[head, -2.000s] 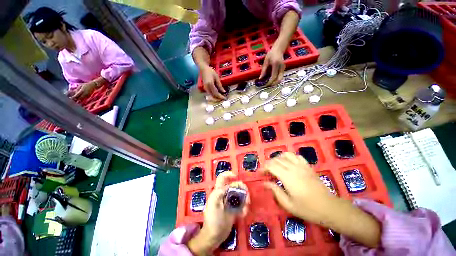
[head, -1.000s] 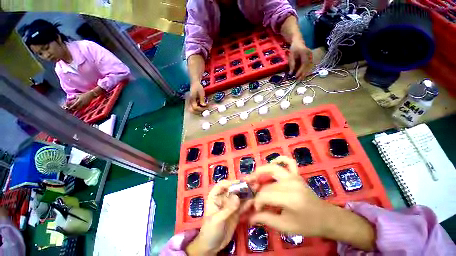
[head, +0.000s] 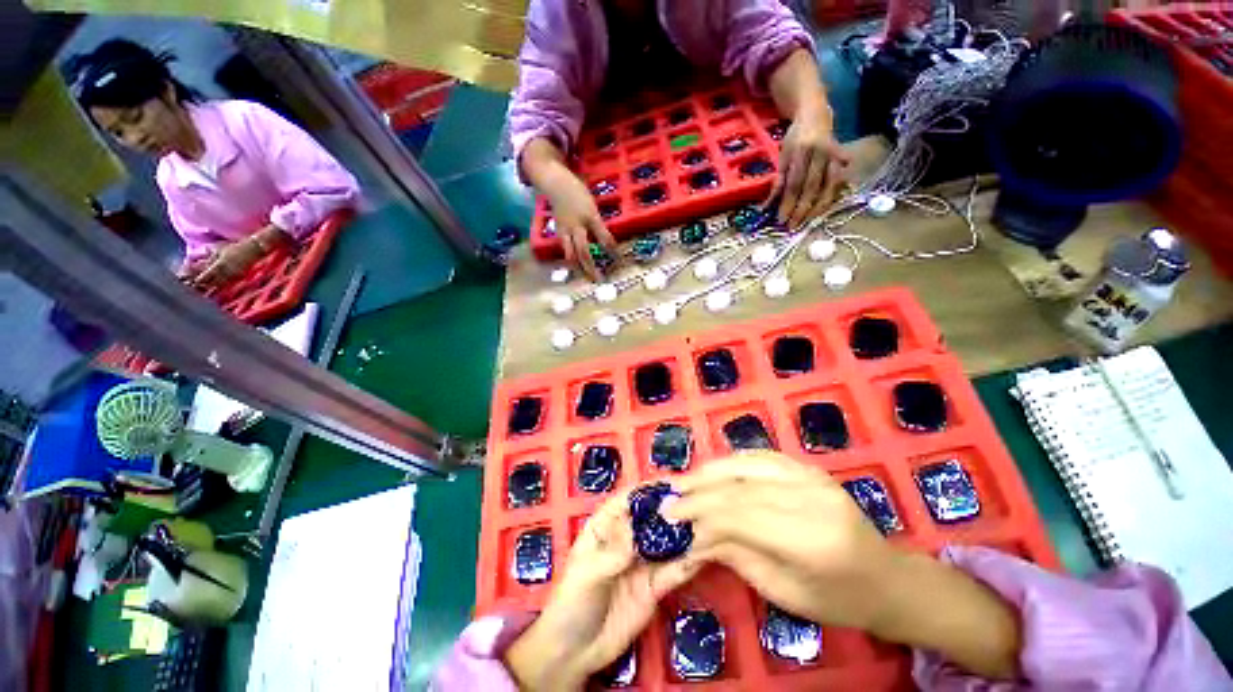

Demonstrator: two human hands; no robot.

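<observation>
A small dark watch head point(head: 660, 522) is held above the red compartment tray point(head: 615, 372). My left hand point(head: 592, 584) holds it from the left and below. My right hand point(head: 791, 530) reaches over from the right, its fingertips on the watch's dark face. Several other dark watch heads lie in the tray's square pockets, some with a shiny, reflective surface. Part of the tray's middle and lower area is hidden under my hands and forearms.
A person opposite handles watches beside white charging discs point(head: 719, 300) and a second red tray point(head: 649, 203). A spiral notebook point(head: 1176, 419), bottle point(head: 1129, 291) and dark fan point(head: 1086, 129) are at right. White sheets point(head: 338, 595), a metal post point(head: 325, 399) and a green fan point(head: 139, 419) are at left.
The watch head has turned from edge-on to show its dark flat side, and my right fingers have shifted on it. The opposite person's left-side hand has moved over the charging discs.
</observation>
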